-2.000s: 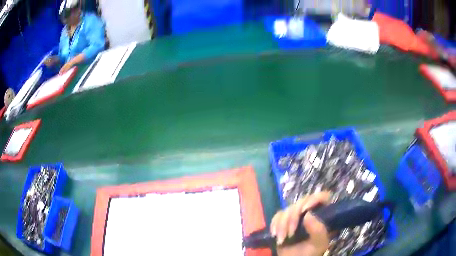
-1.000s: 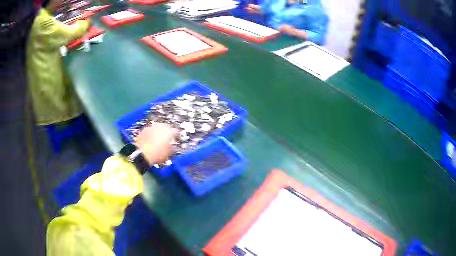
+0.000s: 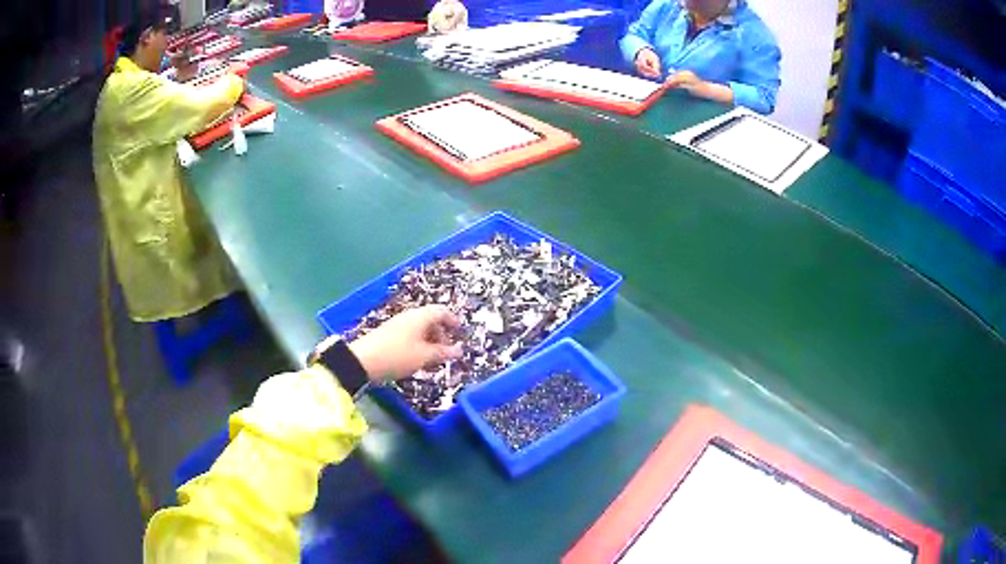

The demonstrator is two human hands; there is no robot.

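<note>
My left hand (image 3: 410, 343), in a yellow sleeve with a dark wristband, is over the large blue parts bin (image 3: 364, 304) at its near side. Its fingers are curled at the heaped small silver and dark metal pieces (image 3: 516, 289); I cannot tell whether a piece is between them. The small blue screw bin (image 3: 511, 459), with fine dark contents, touches the large bin's near right side. A white screen panel (image 3: 761, 516) with a thin black edge lies in an orange-red foam fixture (image 3: 651, 480) at the bottom right, cut off by the picture's edge. My right hand is out of view.
More panels in orange-red fixtures (image 3: 474, 173) lie further along the green table (image 3: 706, 264). A person in yellow (image 3: 154, 187) works at the far left, and a person in blue (image 3: 706, 50) sits across the table. A white framed panel (image 3: 750, 149) lies near that person.
The view has swung left from the panel, and my right hand with its black screwdriver has left the picture. My left hand has appeared and remains at the parts bin, fingers now more curled.
</note>
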